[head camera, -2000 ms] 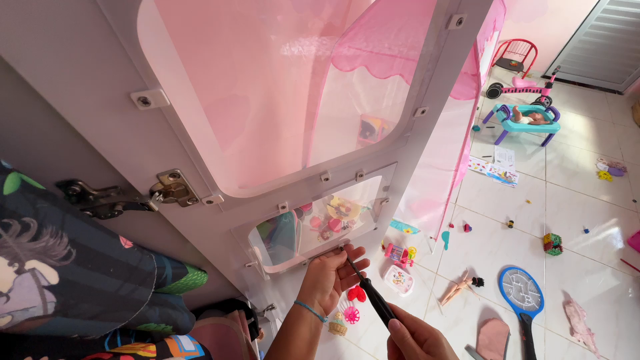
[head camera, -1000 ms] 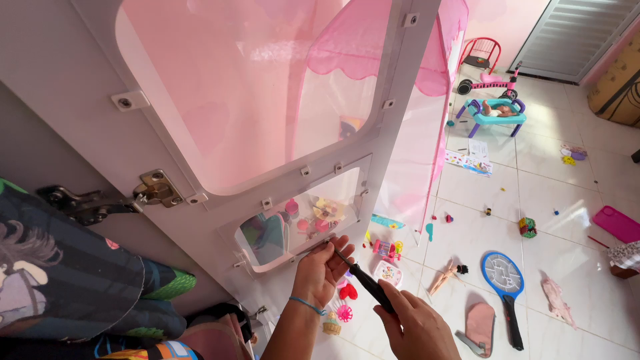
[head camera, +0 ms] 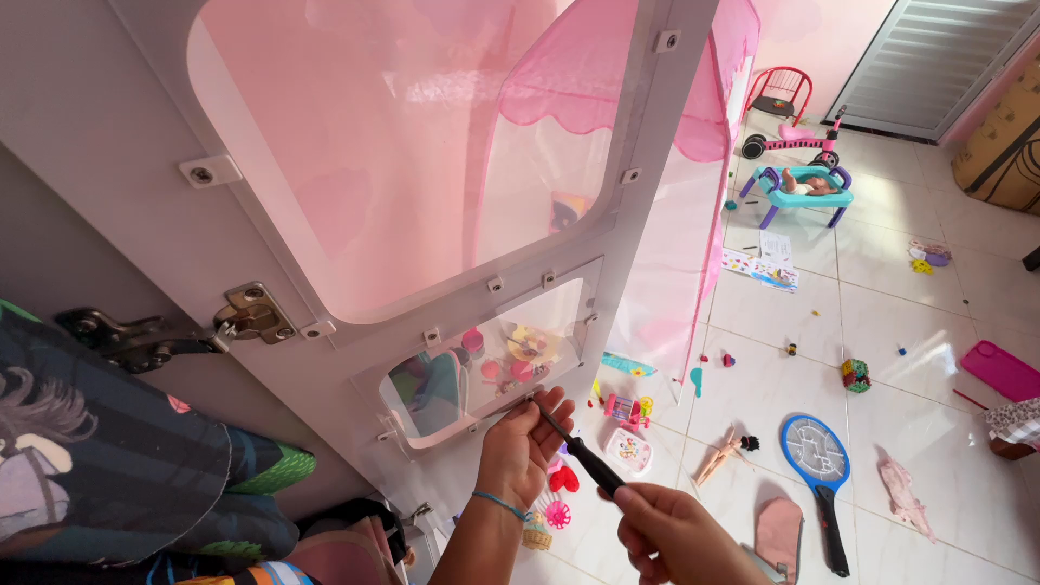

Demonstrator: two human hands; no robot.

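Observation:
My right hand (head camera: 670, 528) grips the black handle of a screwdriver (head camera: 597, 469). The shaft runs up and left to a small white clip at the lower edge of a small clear window panel (head camera: 487, 366). My left hand (head camera: 524, 439), with a blue cord bracelet at the wrist, is raised beside the tip, fingertips near the clip; whether it pinches anything is hard to see. The panel sits in a grey cabinet door (head camera: 341, 357) below a larger clear panel (head camera: 406, 146). More screwed clips, such as one white clip (head camera: 431, 336), line both panels.
A metal hinge (head camera: 256, 313) joins the door at the left, near hanging printed fabric (head camera: 106, 439). A pink play tent (head camera: 666, 244) stands behind. On the tiled floor lie a blue racket-shaped swatter (head camera: 816, 451), a doll (head camera: 719, 459), a pink pouch (head camera: 778, 528) and a toy tub on legs (head camera: 804, 195).
The view has shifted slightly over these frames. Both hands stay at the small panel's lower edge, with the screwdriver still in the right hand.

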